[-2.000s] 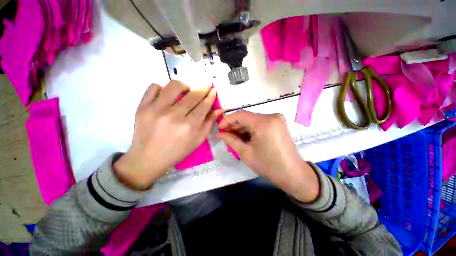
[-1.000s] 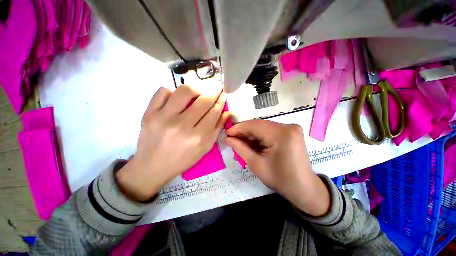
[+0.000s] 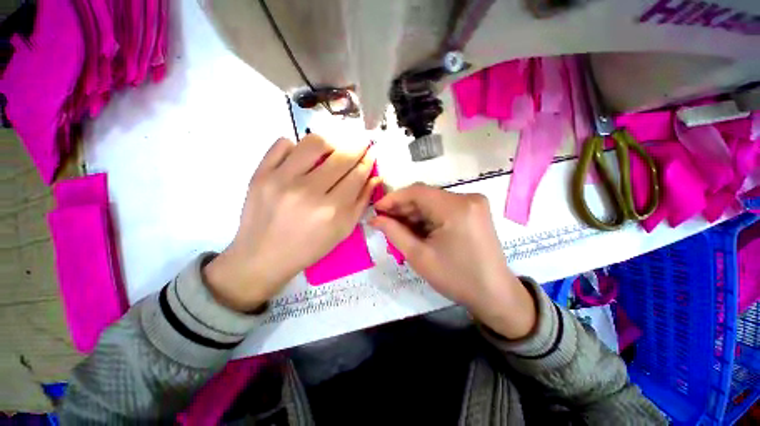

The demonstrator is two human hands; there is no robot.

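Observation:
A hot-pink fabric panel (image 3: 340, 261) lies on the white machine table, mostly under my left hand (image 3: 298, 208), which rests flat on it with bent fingers near the needle area. My right hand (image 3: 446, 245) pinches a narrow pink strip (image 3: 393, 252) between thumb and fingertips at the panel's right side. The strip's lower end shows below my right fingertips. The presser foot area (image 3: 375, 137) is washed out by the lamp, so the needle and the seam cannot be made out. The tension knob (image 3: 426, 148) is right of it.
The sewing machine head (image 3: 533, 29) spans the top. Brass-coloured scissors (image 3: 617, 179) lie right, beside sheer pink strips (image 3: 533, 158) and a pink heap (image 3: 696, 179). Pink stacks (image 3: 83, 258) and fanned pieces (image 3: 50, 79) are left. A blue basket (image 3: 683, 308) stands below right.
The camera view has shifted, moving the machine head and table in the picture. Both hands keep nearly the same hold by the needle area. Little other change shows.

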